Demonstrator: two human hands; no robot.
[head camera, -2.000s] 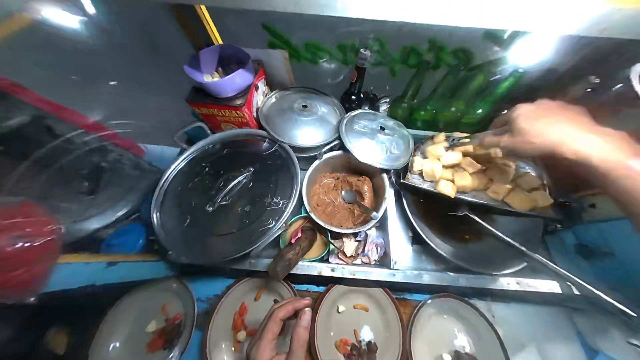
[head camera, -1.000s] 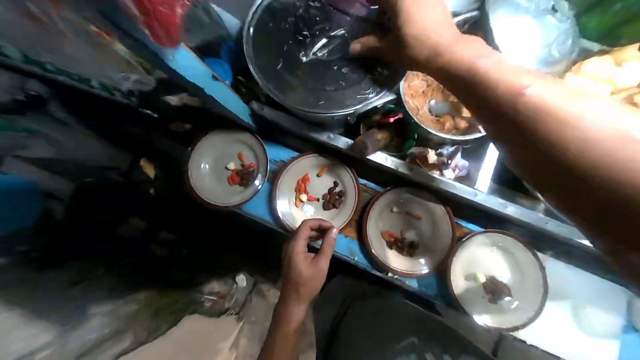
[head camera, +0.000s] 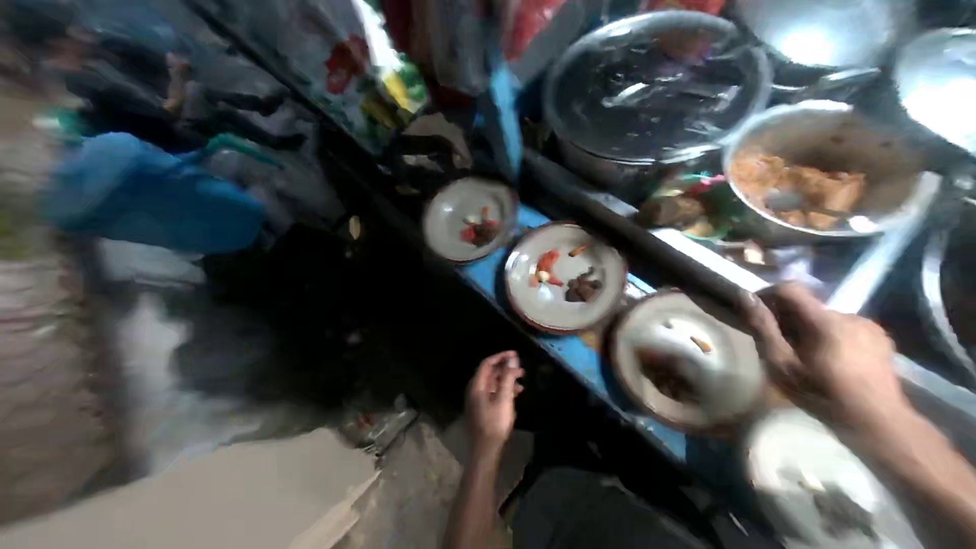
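Note:
My left hand is raised beside the plate row, fingers loosely curled and apparently holding nothing. My right hand is blurred at the dark counter edge, right of a third plate; its grip is unclear. That plate holds dark sauce and small pieces. Up and to the left, a brown-rimmed plate carries red chillies, a pale piece and dark brown paste. Beyond it, a smaller-looking plate bears chillies and paste. Below my right hand, another plate is partly cut off by the frame and blurred.
Behind the plates stand a large pot with a glass lid and a metal pot of brown sauce with a spoon inside. A rounded brown object rests by a green-rimmed bowl. A blue plastic-like thing is at the left.
My right hand has gone from the tray of fried pieces, past the glass-lidded pot, to beside the third plate. My left hand has come away from the plate rims. The view has swung left.

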